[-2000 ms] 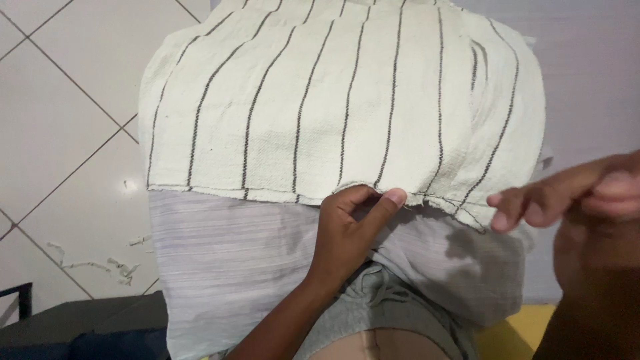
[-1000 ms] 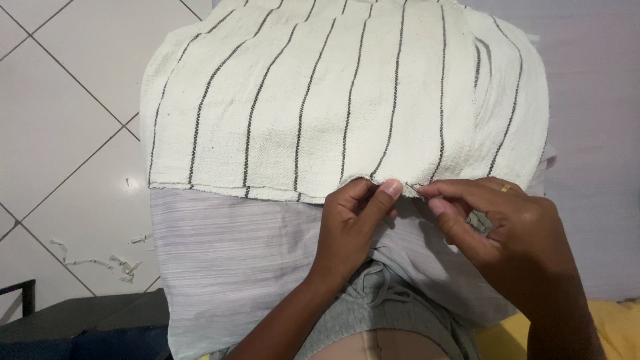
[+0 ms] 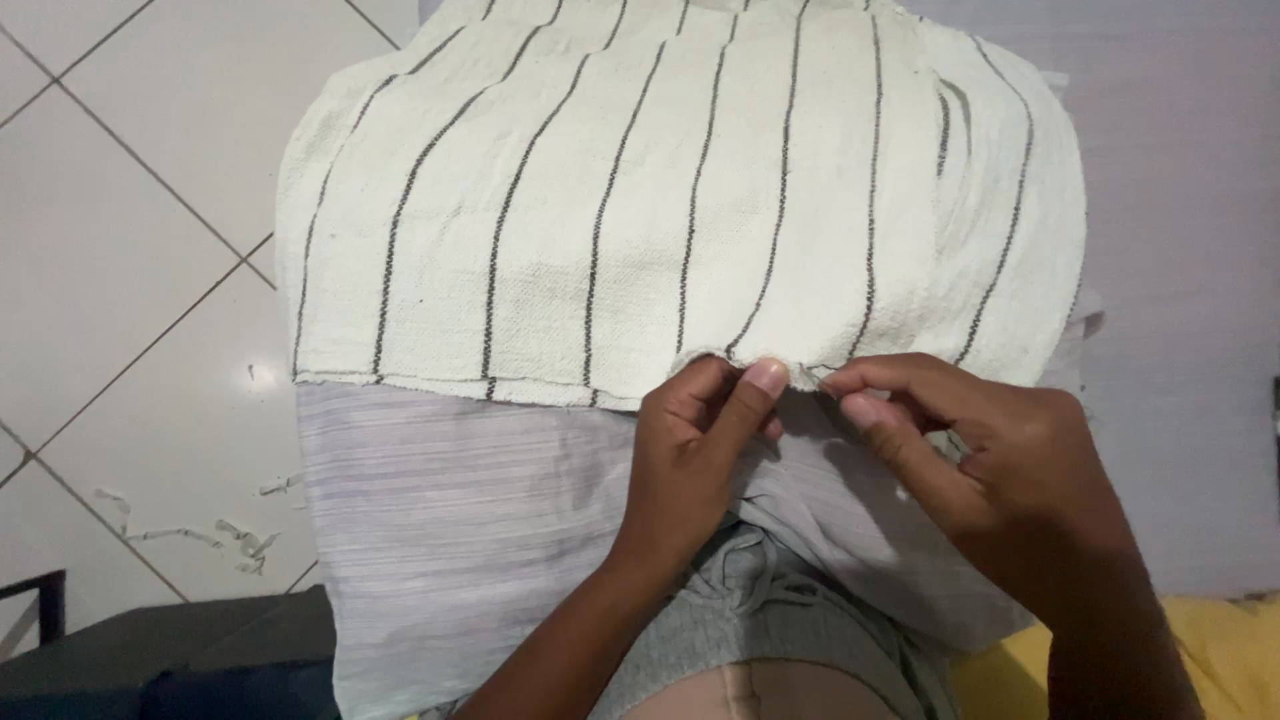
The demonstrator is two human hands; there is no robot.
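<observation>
A white woven cloth with dark stripes point(image 3: 640, 220) lies over a pale, finely striped cloth point(image 3: 460, 500) across my lap. My left hand point(image 3: 700, 440) pinches the striped cloth's near edge between thumb and fingers, where the edge is folded and bunched. Close on its right, my right hand point(image 3: 950, 450) has thumb and forefinger together at the same edge. Something thin and dark, perhaps a needle or thread, shows at those fingertips, too small to tell. Left of my hands the folded edge runs on along the pale cloth.
Light floor tiles point(image 3: 130, 250) are at the left, with scraps of thread or cloth point(image 3: 240, 540) on them. A dark padded object point(image 3: 220, 650) stands at the lower left. Yellow fabric point(image 3: 1220, 650) shows at the lower right, beside a pale lilac surface point(image 3: 1180, 300).
My right hand has come in from the right, where it was raised off the cloth, to the edge beside my left hand. My left hand keeps its pinch on the edge.
</observation>
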